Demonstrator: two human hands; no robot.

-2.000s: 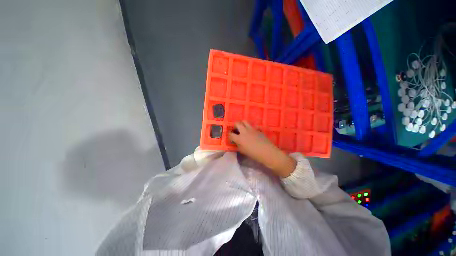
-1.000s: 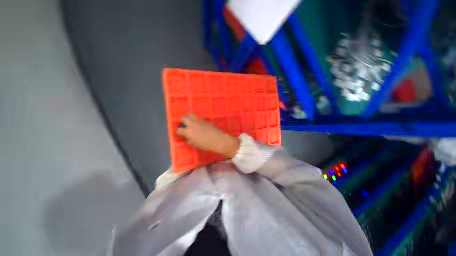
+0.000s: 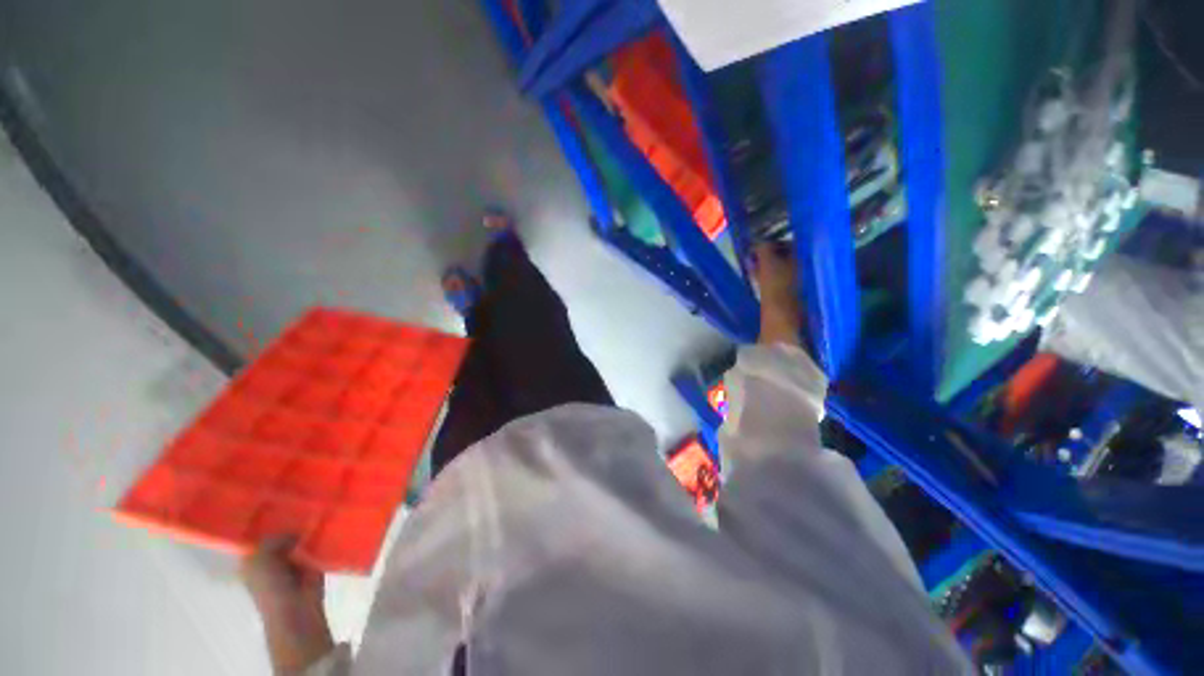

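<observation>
My left hand [image 3: 283,594] grips the near edge of an orange-red compartment tray [image 3: 310,429], held out low at the left and tilted. The tray is blurred, and no units can be made out in its pockets. My right hand [image 3: 778,284] reaches between the blue posts of the rack [image 3: 821,198], at a shelf with a cluster of dark and silver units [image 3: 865,178]. Its fingertips are blurred and partly hidden, so I cannot tell whether they hold anything.
White charging leads [image 3: 1043,244] hang over a green shelf at the right. A white sheet [image 3: 779,24] is at the top. Another orange-red tray [image 3: 667,132] is in the rack. Lower rack bars [image 3: 1017,568] run at lower right. My legs [image 3: 528,330] are over the grey floor.
The tray has swung away from my body to the left, with my left hand now visible on it. My right hand has left the tray and moved right to the rack. The view has shifted.
</observation>
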